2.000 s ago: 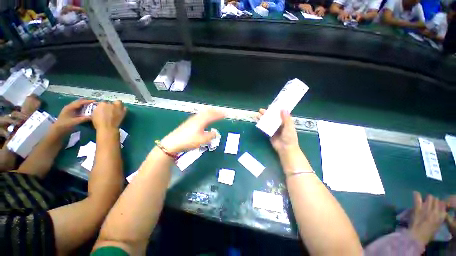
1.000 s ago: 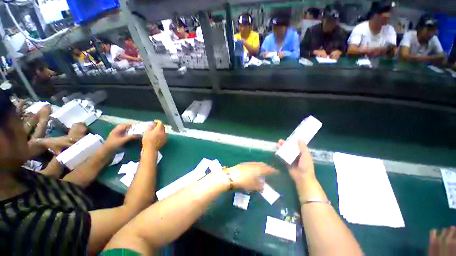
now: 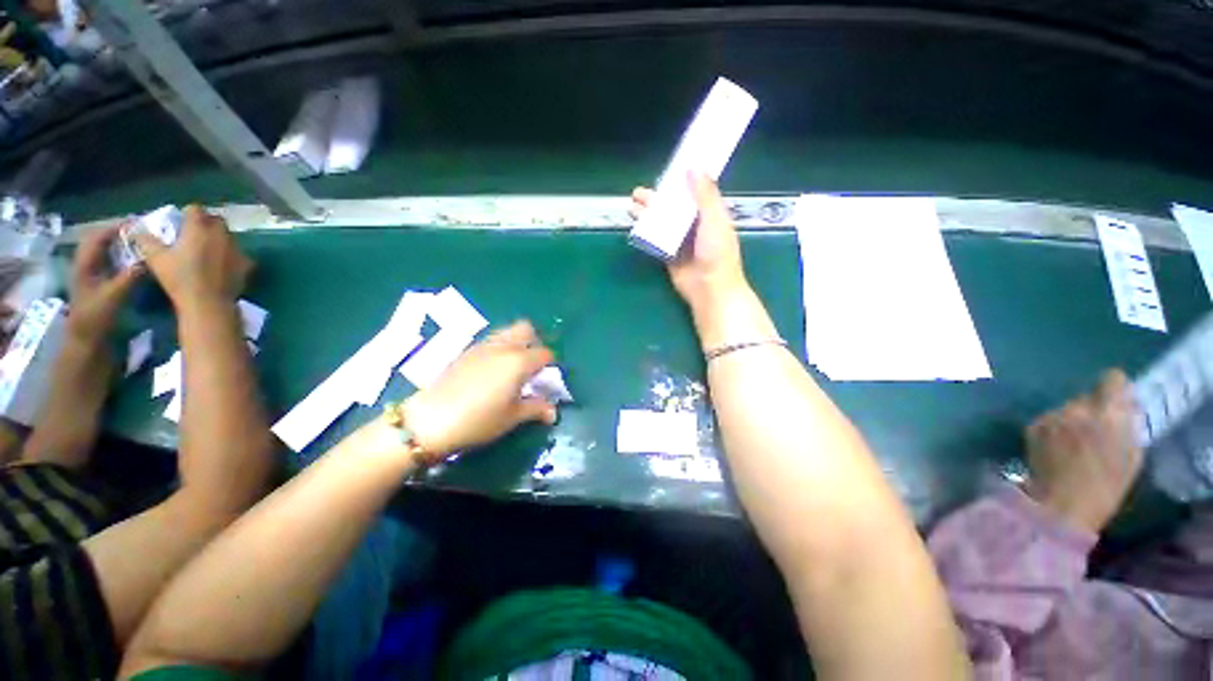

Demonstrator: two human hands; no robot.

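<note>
My right hand [image 3: 705, 246] holds a long narrow white carton [image 3: 696, 166] by its lower part, tilted up to the right, above the metal rail. My left hand [image 3: 492, 386] is low over the green bench, palm down. A small white piece [image 3: 547, 386] shows at its fingertips; whether it is gripped or only touched is unclear. White slips [image 3: 357, 379] lie in a loose, overlapping row on the bench left of my left hand. One white slip [image 3: 656, 431] lies between my forearms near the bench's front edge, beside shiny clear film.
Large white sheets [image 3: 889, 286] lie right of my right arm. A printed strip [image 3: 1131, 272] lies farther right. Two white cartons [image 3: 330, 127] lie on the belt beyond the rail [image 3: 519, 210]. A grey upright [image 3: 200, 107] stands at left. Neighbours' hands work at both sides.
The view has tilted down. My left hand has swept left across the bench, and small slips that lay apart there are gone from their places. My right hand still holds the carton. The right neighbour's hand now holds a printed strip.
</note>
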